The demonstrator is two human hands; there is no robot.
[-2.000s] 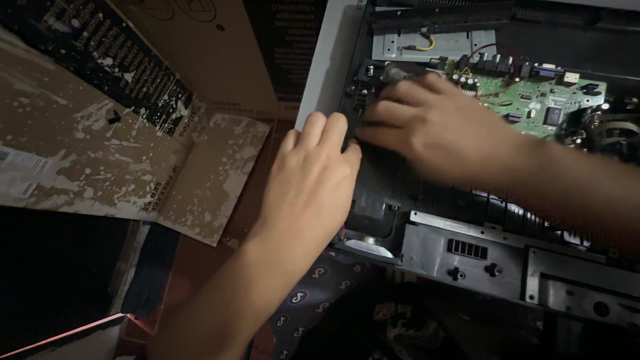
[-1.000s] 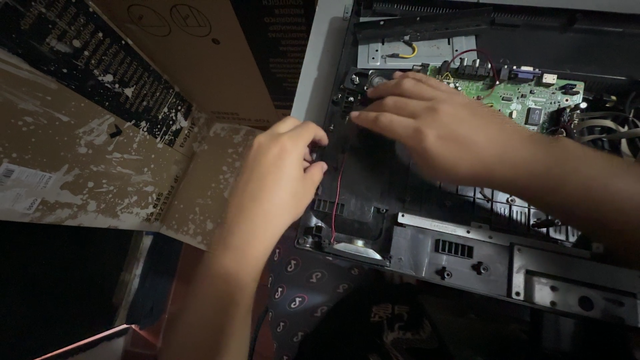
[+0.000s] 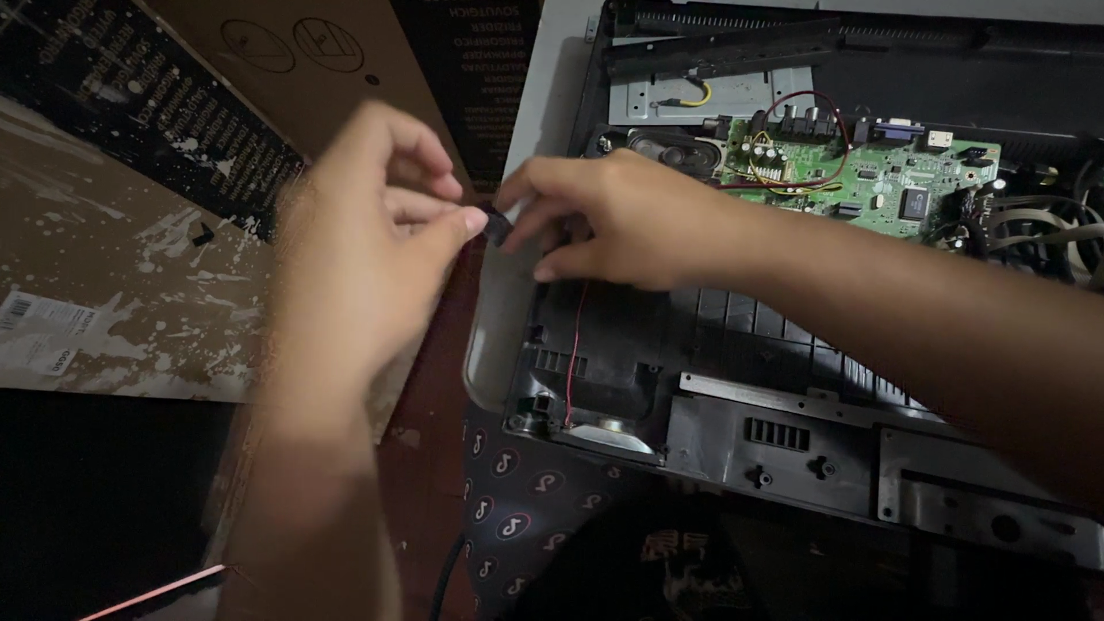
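Between thumb and fingers, my left hand (image 3: 379, 224) holds a small dark piece (image 3: 496, 226), perhaps tape or plastic, just off the left edge of a black plastic housing (image 3: 595, 345). My right hand (image 3: 604, 220) reaches across the housing; its curled fingertips are close beside the piece, and whether they touch it I cannot tell. Inside the housing a green circuit board (image 3: 880, 185) carries connectors and chips. A dark oval speaker (image 3: 677, 155) lies left of the board. A thin red wire (image 3: 573, 354) runs down to a metallic part (image 3: 612, 438) at the lower left corner.
Printed cardboard (image 3: 129, 285) with pale smears stands at left. Under the housing is a light grey surface (image 3: 500, 345). Bundled cables (image 3: 1048, 216) lie right of the board, and a metal bracket (image 3: 949, 483) spans the lower right edge. Patterned fabric (image 3: 517, 509) shows below.
My left hand has moved away from the housing's left edge, up and to the left, and now holds a small dark piece. My right hand has shifted toward that same edge.
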